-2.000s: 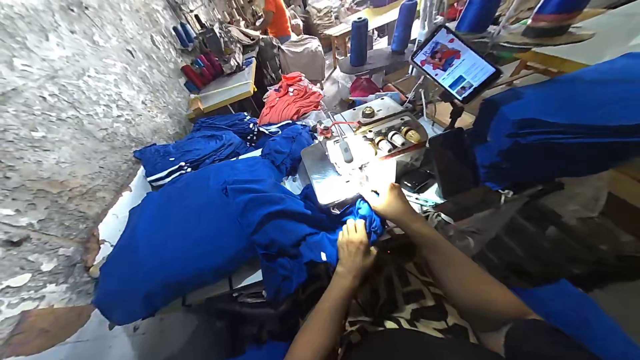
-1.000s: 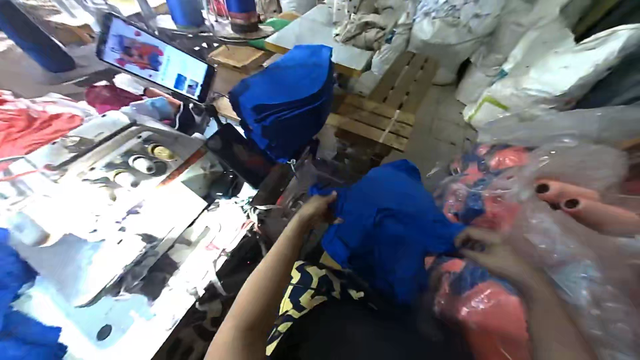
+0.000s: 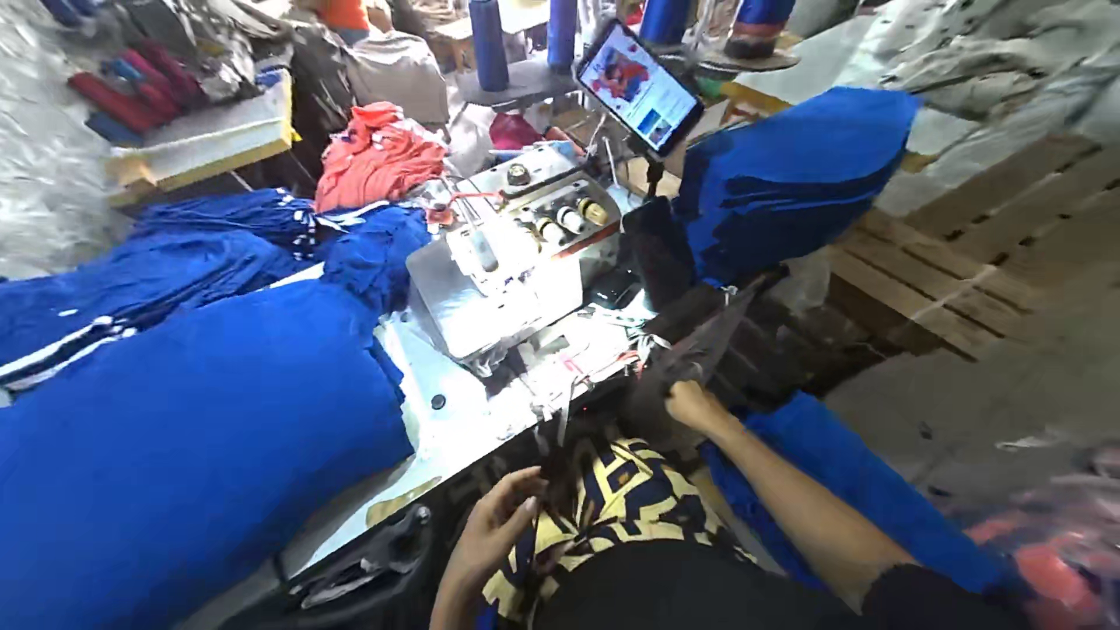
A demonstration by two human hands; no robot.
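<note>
My left hand (image 3: 507,516) is over the patterned yellow and black cloth on my lap, fingers apart and empty. My right hand (image 3: 696,404) is at a dark cloth or bag (image 3: 709,341) hanging by the table's edge; its fingers are partly hidden, so its hold is unclear. An overlock sewing machine (image 3: 516,254) stands brightly lit ahead of both hands. Blue fabric (image 3: 201,420) covers the left part of the white table (image 3: 446,385). More blue fabric (image 3: 862,481) lies beside my right forearm.
A phone (image 3: 639,87) on a holder stands behind the machine, next to a stack of blue fabric pieces (image 3: 787,175). Coral fabric (image 3: 376,157) is piled behind, near blue thread cones (image 3: 488,44). A wooden slatted surface (image 3: 936,280) is at the right.
The blue cloth stretched between my hands one second ago is out of both. My hands have come back from the right side. The view has swung back left toward the machine.
</note>
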